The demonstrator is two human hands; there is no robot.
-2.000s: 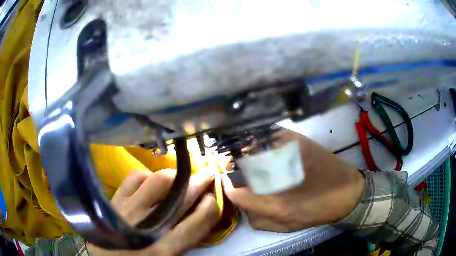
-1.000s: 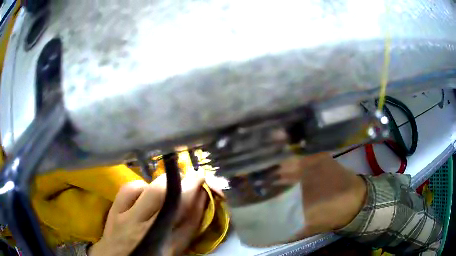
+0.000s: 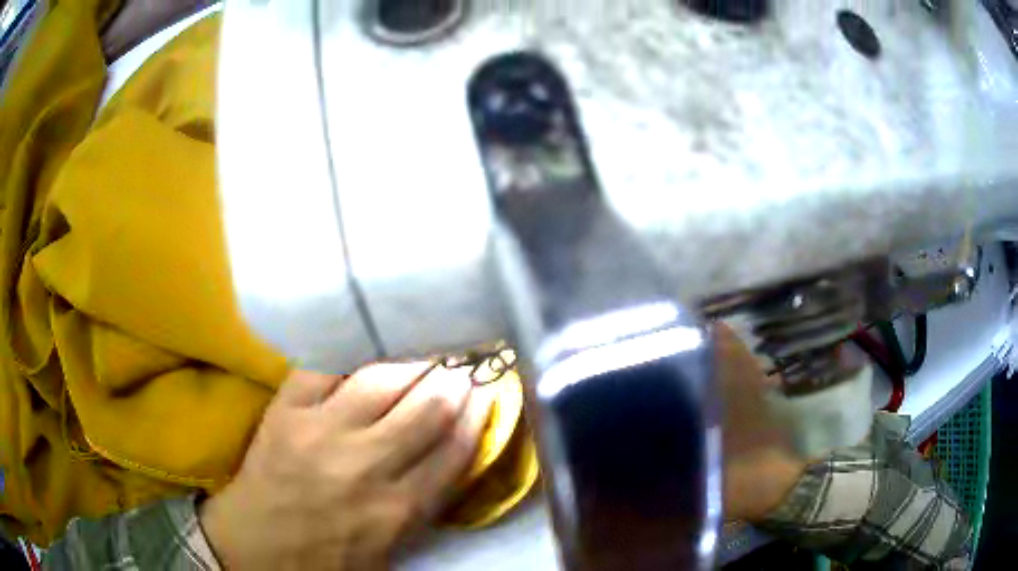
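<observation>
The white sewing machine head (image 3: 714,145) fills the upper middle of the view, with a shiny metal guard in front. The mustard-yellow cloth (image 3: 145,245) lies draped at the left, and a curled part of it shows beside my fingers. My left hand (image 3: 346,457) is on the yellow cloth just below the machine head, fingers bent and gripping the cloth. My right hand (image 3: 754,429) is mostly hidden behind the metal guard and the whitish block; only its back and wrist show, and its fingers are hidden. The needle area is hidden.
Red and dark green scissor handles (image 3: 896,363) show partly at the right, behind the machine parts. A turquoise-green perforated basket (image 3: 962,452) stands below the table's right edge. Part of a person's arm or hand (image 3: 145,11) shows at the top left.
The view has shifted, so the machine head and metal guard appear farther right and more cloth shows at left. The guard now covers my right fingers. My left hand stays on the cloth.
</observation>
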